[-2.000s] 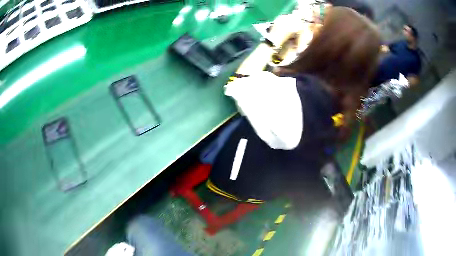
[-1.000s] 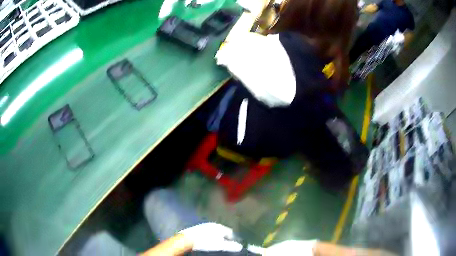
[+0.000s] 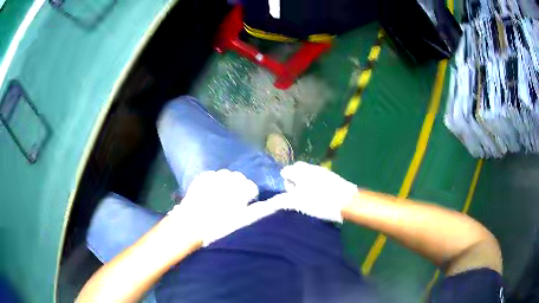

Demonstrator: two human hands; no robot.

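Observation:
My left hand (image 3: 220,192), in a white knit glove, is over my lap with its fingers curled. My right hand (image 3: 319,188), also in a white glove, is close to its right, with fingers closed on white fabric that stretches from the left glove's cuff. Whether the left hand holds anything is hidden. A thin dark phone middle frame (image 3: 10,102) lies on the green table (image 3: 65,112) at the left, away from both hands. Part of another frame (image 3: 90,26) shows at the top left, blurred.
The pale table edge curves down the left. A red stool (image 3: 278,65) stands at the top beside a dark-clothed person (image 3: 331,16). A stack of whitish sheets or trays (image 3: 496,89) is at the upper right. Yellow-black tape (image 3: 353,103) marks the green floor.
The view has swung down and right, from the table to my lap. Both gloved hands have come fully into view. The table frames now sit nearer the upper left edge.

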